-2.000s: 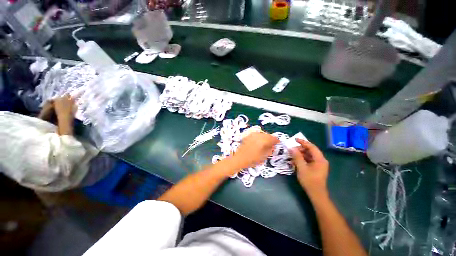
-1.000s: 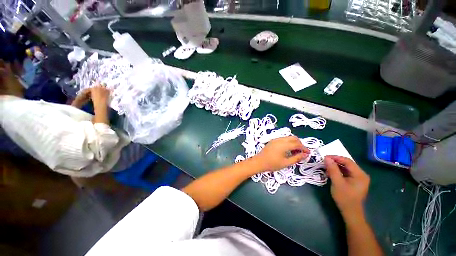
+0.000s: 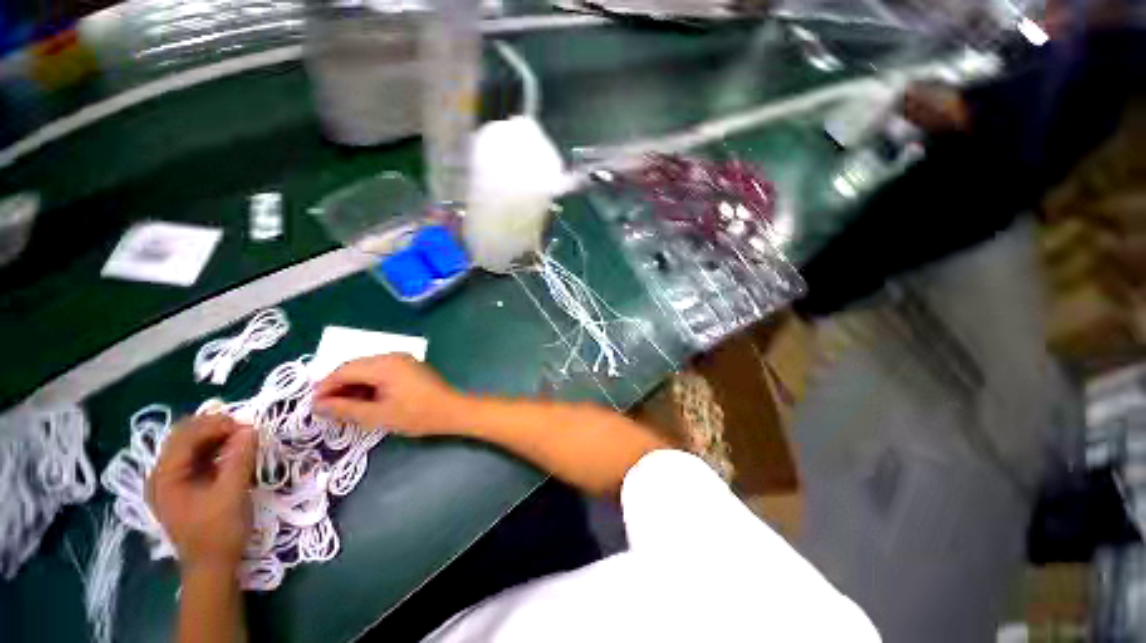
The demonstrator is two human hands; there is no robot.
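Observation:
A loose pile of white coiled cables point(image 3: 295, 502) lies on the dark green bench in front of me. My left hand point(image 3: 204, 484) is at the pile's left part, fingers curled; whether they hold a coil is unclear. My right hand point(image 3: 383, 396) reaches over the pile's upper right, thumb and fingertips close together at the coils. A flat white card or box point(image 3: 371, 344) shows just behind its fingers; I cannot tell if it is gripped. A single coil point(image 3: 241, 345) lies above the pile. Thin white strands point(image 3: 103, 572) lie to the left.
A row of coils point(image 3: 40, 471) stands at far left. Blue blocks point(image 3: 424, 263) sit in a clear box beside a white bottle point(image 3: 513, 189). Thin wires point(image 3: 578, 308) lie near a clear tray point(image 3: 716, 283) with dark red parts. A person's dark sleeve point(image 3: 930, 189) is at upper right.
The view has swung right, blurring parts; the neighbour at left has left the picture and the clear tray has come in. Both hands stay at the pile, the card near my right hand.

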